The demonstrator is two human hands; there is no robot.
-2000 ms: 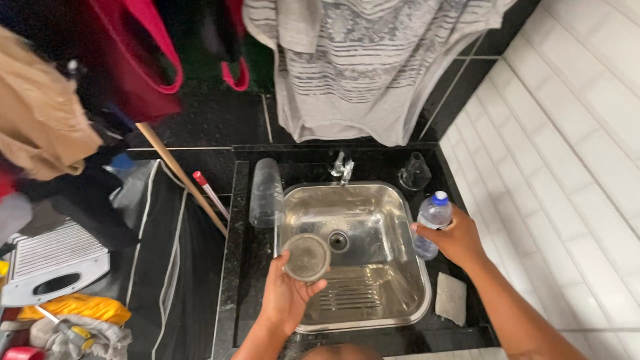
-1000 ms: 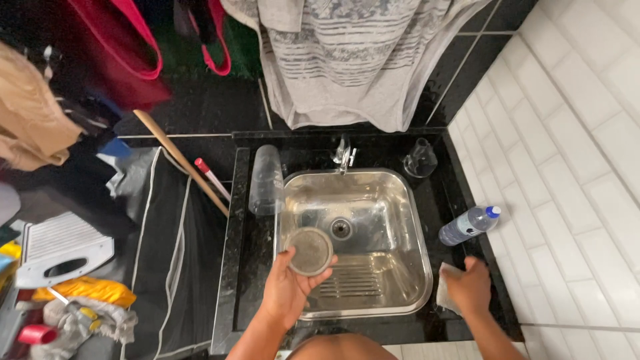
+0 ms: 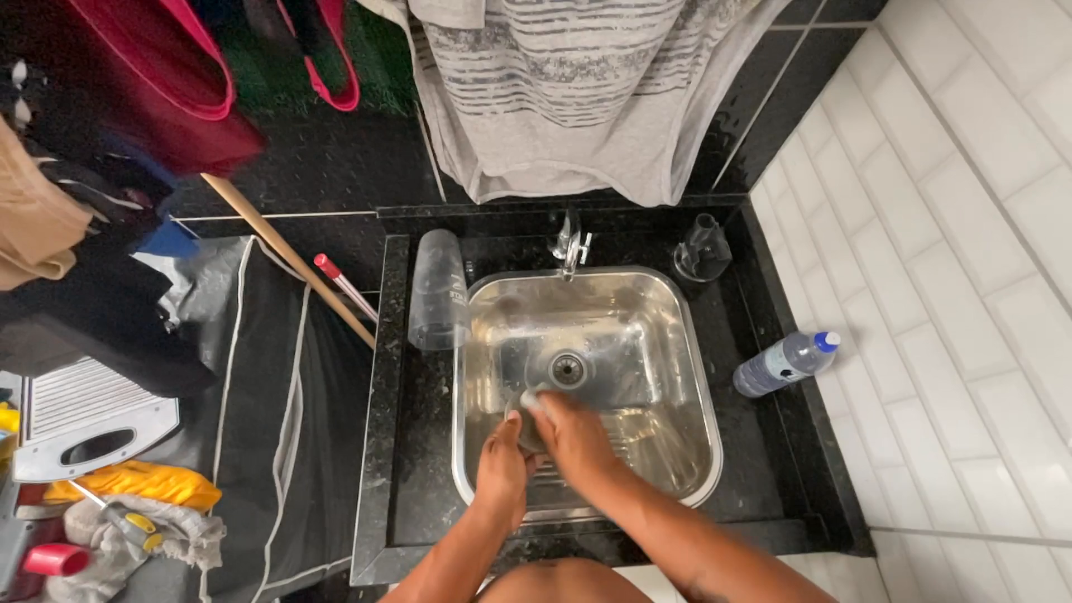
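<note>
Over the near part of the stainless steel sink [image 3: 701, 419], my left hand [image 3: 502, 469] grips a round, dull grey disc-like piece [image 3: 529, 427] by its edge. My right hand [image 3: 578, 435] lies against that piece and holds a pale sponge or cloth [image 3: 533, 397], mostly hidden by the fingers. The drain [image 3: 568, 368] shows just beyond the hands, and the chrome faucet [image 3: 571, 245] stands at the sink's back edge. A clear bottle with a blue cap [image 3: 783, 364] leans toward the tiled wall at the right.
A clear plastic cup or blender jar [image 3: 439, 289] lies left of the sink; a clear part [image 3: 703, 249] stands back right. A grey striped shirt [image 3: 569, 92] hangs above. A wooden pole [image 3: 285, 255], a washboard [image 3: 96, 419] and a yellow cloth [image 3: 138, 486] are at left.
The bottle was in my right hand and then stood on the counter. My right hand took the pale sponge or cloth from the right counter and has moved left to the round piece.
</note>
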